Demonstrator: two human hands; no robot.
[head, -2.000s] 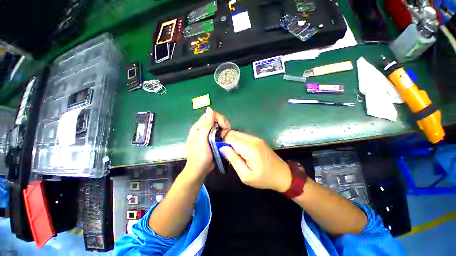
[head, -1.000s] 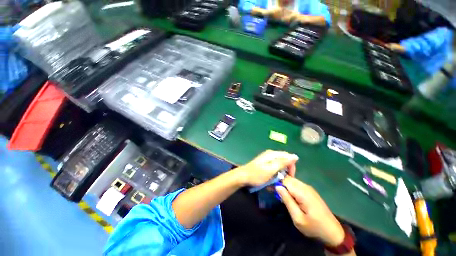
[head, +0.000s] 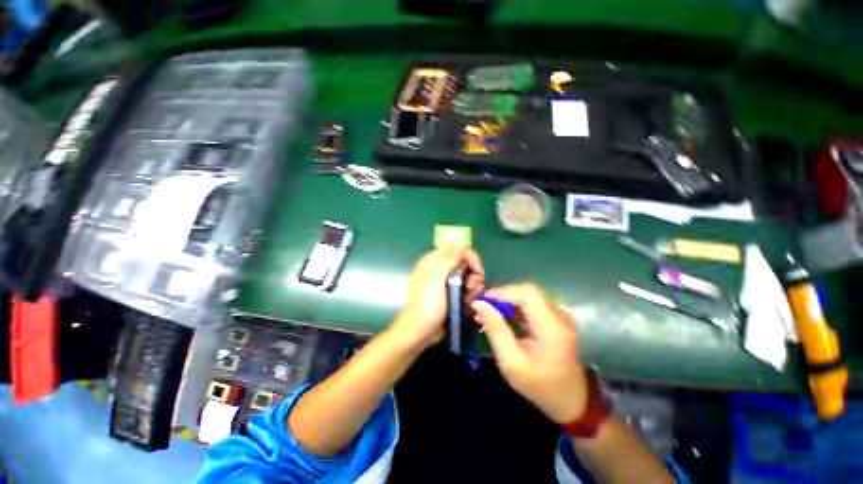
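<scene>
A dark phone unit with a silvery edge (head: pixel 456 312) is held upright on its edge, just in front of the bench's near edge. My left hand (head: pixel 431 293) grips it from the left side. My right hand (head: pixel 535 345) pinches a small blue pry tool (head: pixel 497 304) between thumb and fingers, close to the phone's right side. Blur hides whether the tool touches the phone. The phone's faces are mostly hidden by my fingers.
A silver-edged phone (head: pixel 325 255) lies at left, beside stacked clear blister trays (head: pixel 123 203). A black parts tray (head: pixel 606 156) is at the back. A cup of screws (head: pixel 523 208), yellow label (head: pixel 452 235), pale yellow knife (head: pixel 705 250), white wipe (head: pixel 765 312) and electric screwdriver (head: pixel 816 345) are around.
The view has swung back from the left side to face the bench. The phone is now more upright, and the blue tool shows more clearly in my right hand, at the phone's right.
</scene>
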